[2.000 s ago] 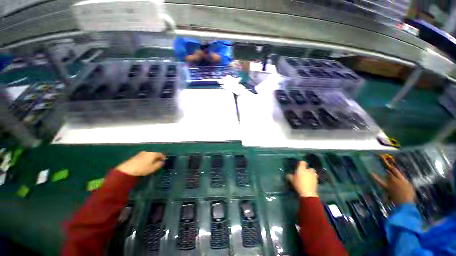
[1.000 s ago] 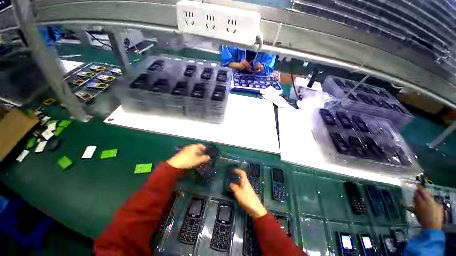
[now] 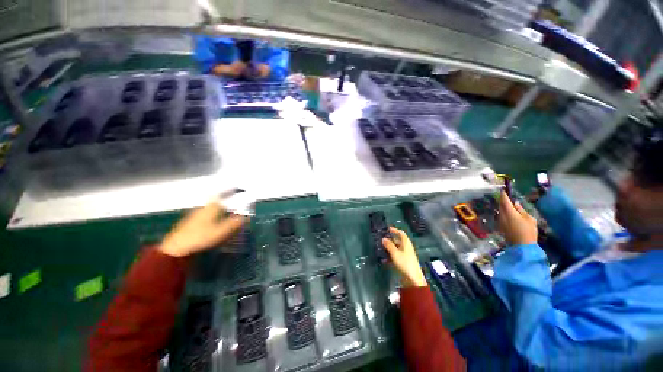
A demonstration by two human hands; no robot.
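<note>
Black keypad phones (image 3: 299, 314) lie face up in two rows in a clear blister tray (image 3: 272, 272) in front of me. My left hand (image 3: 202, 229) is blurred over the tray's upper left corner. A dark edge shows at its fingertips, but I cannot tell whether it holds a phone. My right hand (image 3: 404, 256) has its thumb and fingers on a black keypad phone (image 3: 379, 234) at the upper left of a second clear tray to the right. Another black phone (image 3: 414, 217) lies to the right of it.
Stacked filled trays (image 3: 123, 156) stand at the back left, and more stacked trays (image 3: 422, 163) at the back right, on white boards (image 3: 265, 163). A person in a blue smock (image 3: 574, 298) works at the right near an orange-framed phone (image 3: 465, 212). Green stickers (image 3: 89, 288) lie left.
The view has swung right. My right hand has moved from the near tray to the tray on the right. My left hand stays by the near tray's upper left; the phone it held is no longer clearly visible.
</note>
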